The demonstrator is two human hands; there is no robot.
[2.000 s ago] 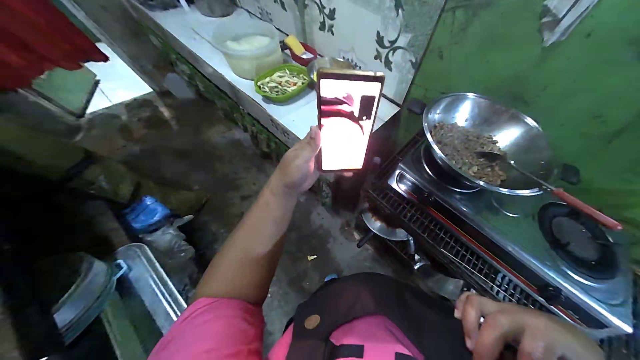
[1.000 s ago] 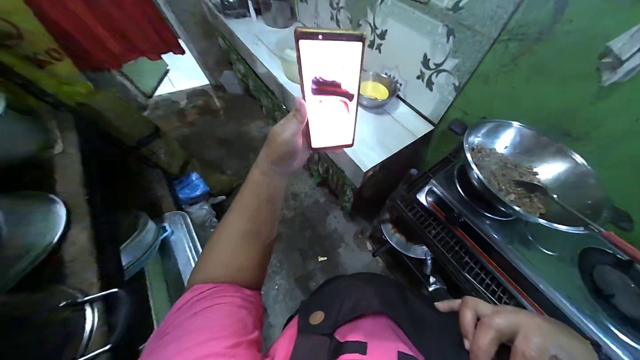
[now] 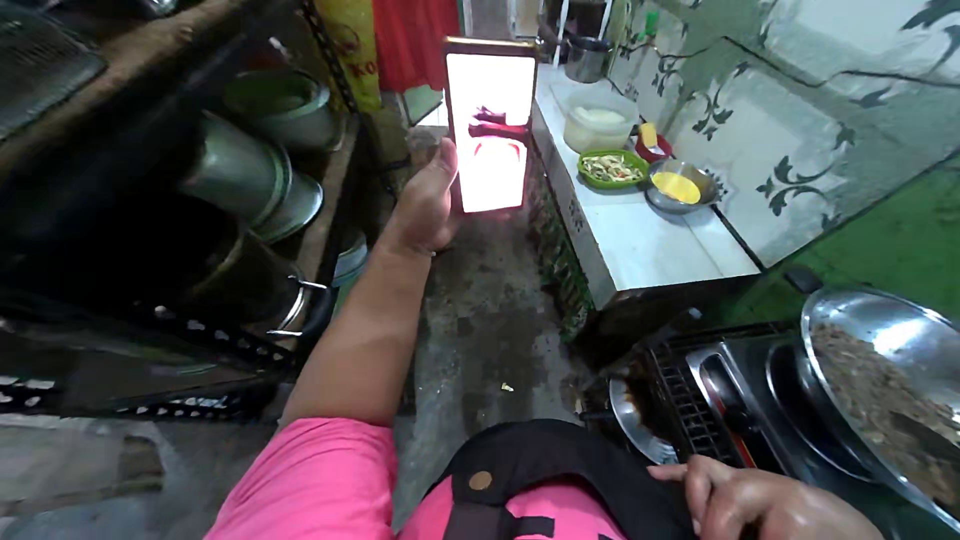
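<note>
My left hand (image 3: 426,196) grips a smartphone (image 3: 491,127) by its left edge and holds it upright at arm's length, its bright screen facing me. At the lower right my right hand (image 3: 739,495) rests low beside the black cloth at my waist, its fingers curled; whether it pinches the cloth I cannot tell. Just beyond it stands a gas stove (image 3: 757,420). A steel wok (image 3: 874,307) on the stove holds browned, chopped food (image 3: 870,375) with a dark spatula in it.
On the white tiled counter (image 3: 637,247) are a green dish of sliced vegetables (image 3: 611,169), a steel bowl with yellow liquid (image 3: 679,186), a clear tub (image 3: 598,124) and a small red bowl (image 3: 654,146). A dark rack with pots (image 3: 236,169) lines the left. A pan (image 3: 637,427) sits beside the stove.
The view has swung left, bringing the pot rack and more of the counter into sight. My left hand keeps hold of the phone throughout, and my right hand stays low beside the black cloth.
</note>
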